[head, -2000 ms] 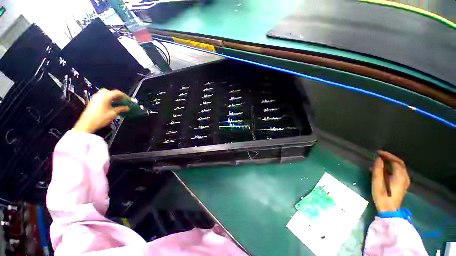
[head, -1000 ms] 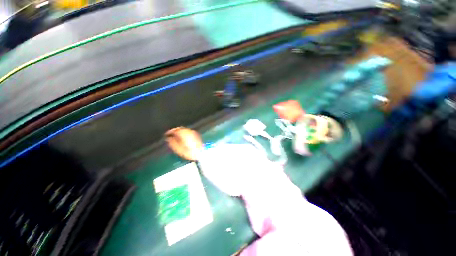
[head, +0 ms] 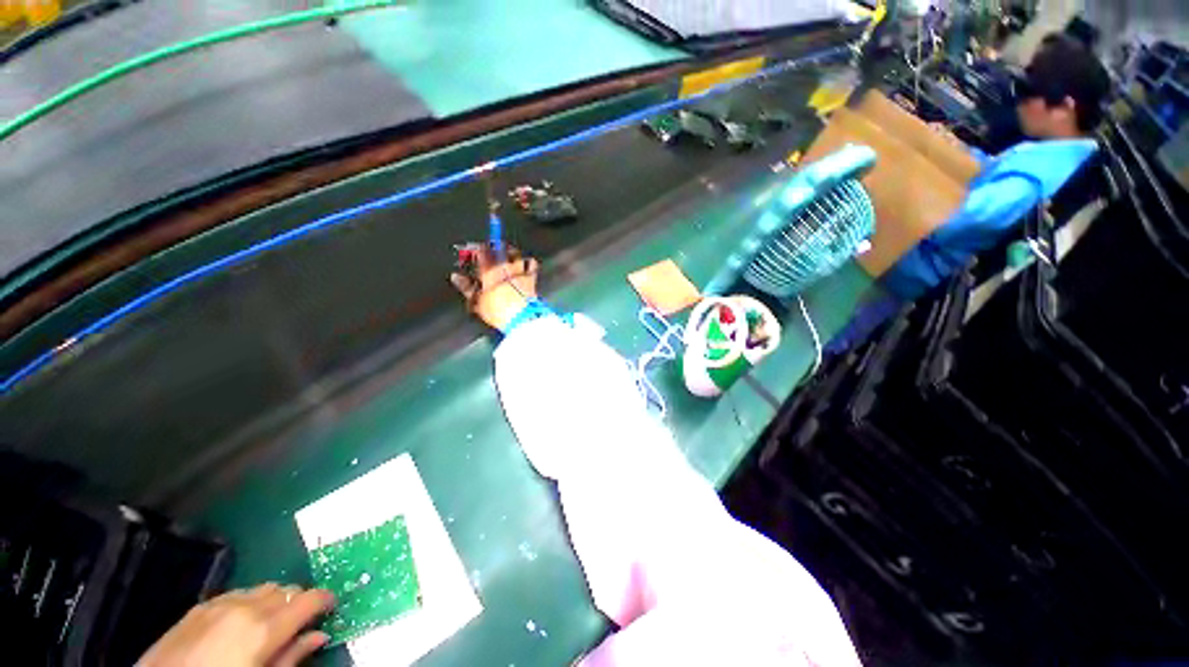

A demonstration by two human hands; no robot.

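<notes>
A green circuit board (head: 366, 577) with pale dots lies over a white sheet (head: 437, 532) at the lower left. My left hand (head: 248, 628) comes in from the bottom edge, its fingertips on the board's left edge, thumb side partly hidden. My right hand (head: 498, 289) reaches over the dark strip, with a blue band at the wrist. Its fingers are at a small dark piece with red bits, and a small blue piece (head: 496, 232) stands just beyond them. Whether the fingers grip anything is too small to tell.
Dark modules (head: 548, 203) lie on the strip (head: 313, 326), more farther along. To the right are an orange-brown square (head: 665, 287), a white cable, a green-white container (head: 725, 344), a blue-green fan (head: 815, 235) and black trays (head: 913, 456). A person in blue (head: 1030, 176) is beyond.
The view has swung right, away from the tray. My left hand has come from the tray to the board on the white sheet. My right hand has moved out over the dark strip.
</notes>
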